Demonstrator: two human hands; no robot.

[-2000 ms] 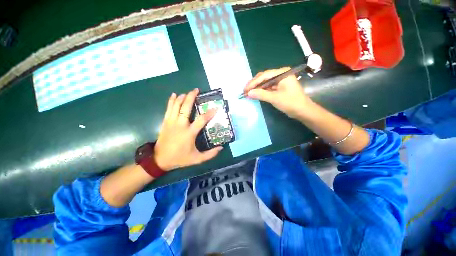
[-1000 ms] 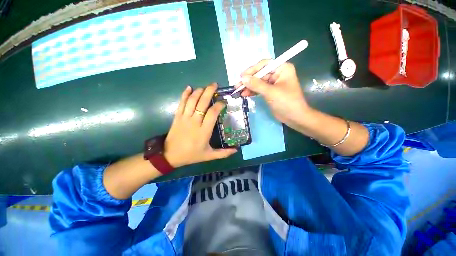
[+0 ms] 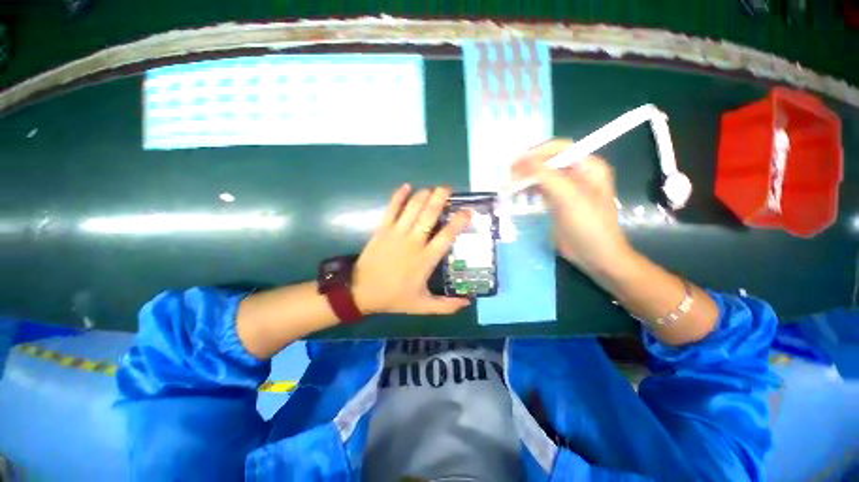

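Observation:
An open phone unit [image 3: 473, 259] with a black frame, green board and white area lies partly on the narrow light-blue sticker sheet [image 3: 527, 282]. My left hand [image 3: 405, 249] holds it from the left, fingertips at its top left and thumb at the bottom edge. My right hand [image 3: 579, 193], blurred, holds pale tweezers [image 3: 603, 135]. Their tip is near the phone's top right corner, over the sheet. Whether the tips hold a piece cannot be seen.
A wide sticker sheet [image 3: 283, 102] lies at the back left. A white wristwatch [image 3: 675, 188] lies to the right, near the tweezers' far end. A red bin [image 3: 744, 169] with small white parts stands at the far right. A worn pale edge [image 3: 377, 33] runs behind.
The tweezers' tip has moved off the phone to its right side with my right hand. My left hand still holds the phone. The whole view has shifted.

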